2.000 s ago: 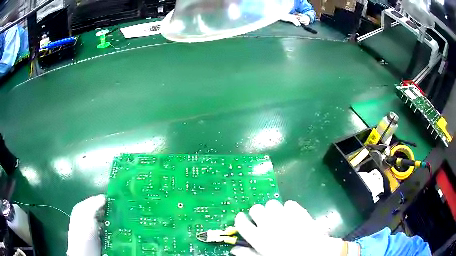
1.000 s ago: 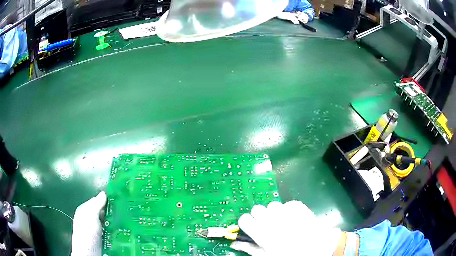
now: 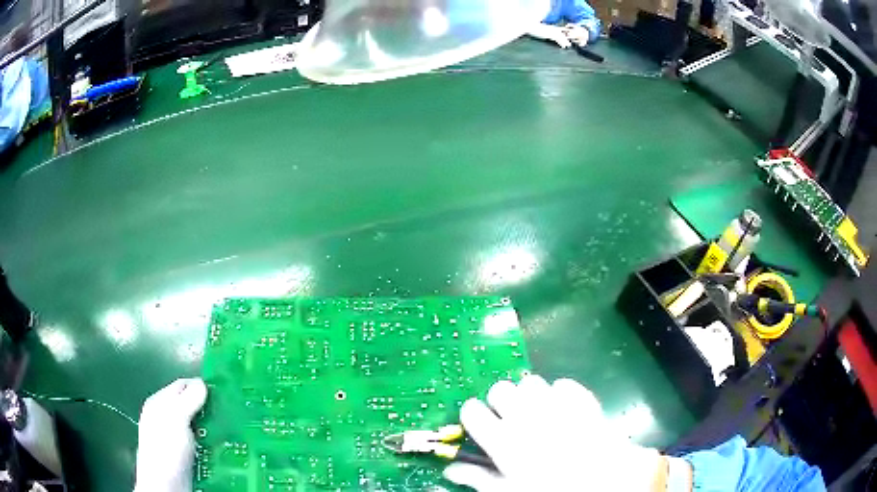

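The green circuit board [image 3: 288, 384] lies with its dotted solder side up at the front of the bench; its near edge is cut off by the picture. My left hand [image 3: 171, 434], in a white glove, is at the board's left edge, its fingertips at the rim; the fingers' undersides are hidden. My right hand [image 3: 553, 434], gloved white, is closed around the yellow-and-black handles of the side cutters [image 3: 420, 442]. The steel jaws point left over the board's lower middle. Whether they touch a lead is too small to tell.
A black divided tray [image 3: 664, 332] with a bottle [image 3: 736, 240] and yellow tape roll [image 3: 772, 306] stands at right. A narrow board assembly [image 3: 815, 207] is far right. A clear hood [image 3: 413, 38] hangs at the top. Another person's hands [image 3: 563, 36] are at the back. A white bottle [image 3: 37, 430] is lower left.
The cutters have shifted slightly over the lower middle of the board. My left hand's fingertips have moved slightly against the board's left edge. The whole view has shifted a little.
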